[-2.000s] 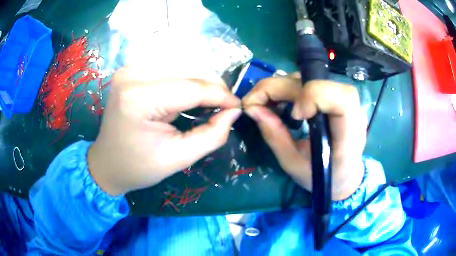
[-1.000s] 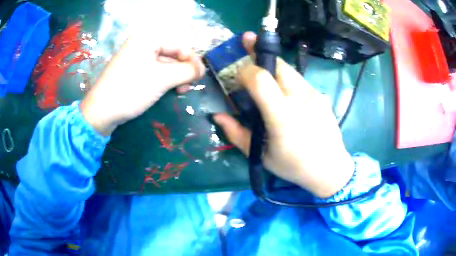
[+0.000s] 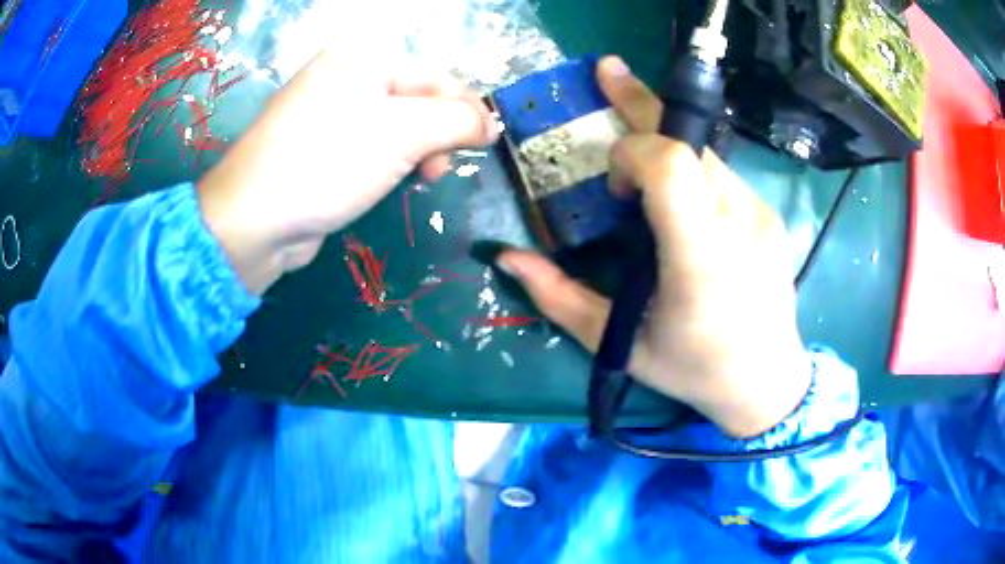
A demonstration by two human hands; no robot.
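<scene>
The blue block (image 3: 573, 154) with a dirty white band lies tilted on the green bench. My right hand (image 3: 705, 275) is closed around the soldering iron (image 3: 689, 105), its silver barrel pointing up and away, with fingers also at the block's right side and the thumb below it. My left hand (image 3: 353, 154) is at the block's upper left edge, thumb and fingertips pinched together; a tiny pale bit (image 3: 496, 121) shows at the fingertips. Whether the fingers grip it or it is on the block is too small to tell.
A pile of red wires (image 3: 138, 83) lies at the far left beside a blue bin (image 3: 50, 55). A glaring plastic bag (image 3: 408, 39) lies beyond my left hand. Stray red wires (image 3: 369, 364) and pale bits lie nearer me. The black soldering station (image 3: 788, 99) with yellow sponge (image 3: 882, 66) stands right, beside a pink-red mat (image 3: 953, 275).
My hands were together at the fingertips two seconds ago and then parted. My left hand is now at the block's left edge, and my right hand is over the block with the iron still held.
</scene>
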